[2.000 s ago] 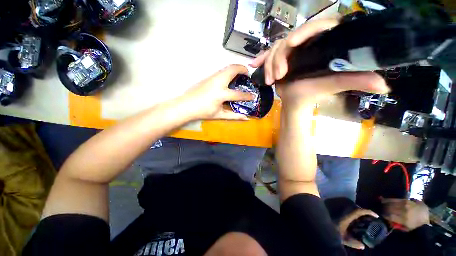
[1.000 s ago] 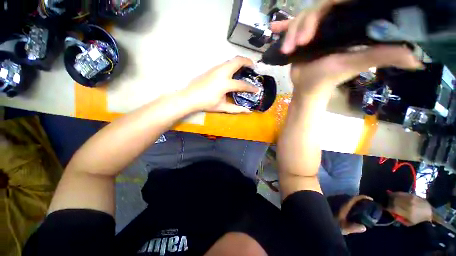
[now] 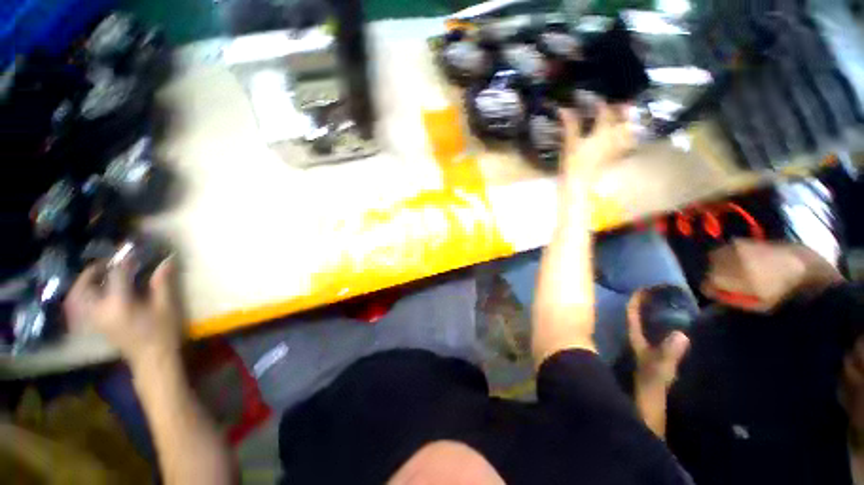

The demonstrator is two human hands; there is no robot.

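The view is blurred. My left hand [image 3: 128, 303] is at the left edge of the bench, its thumb and fingers around a round black housing [image 3: 142, 260] in the left group. My right hand [image 3: 597, 142] reaches over the right group of black housings [image 3: 499, 104], fingers spread at a dark unit; whether it grips one is unclear. Pale boards show inside several housings. The screw feeder [image 3: 322, 118] is at the back middle. A long black upright shape, seemingly the electric screwdriver [image 3: 352, 62], is beside it, out of both hands.
Orange-yellow tape [image 3: 407, 242] runs along the front of the white bench. A blue bin [image 3: 52, 33] is at the far left and a dark slotted rack [image 3: 777, 85] at the right. A neighbouring person's hands [image 3: 767, 275] and red cord [image 3: 711, 220] are at the lower right.
The view has shifted. My left hand has moved far left from the work spot. My right hand has let go of the screwdriver and moved to the right group. The worked-on housing has left the middle.
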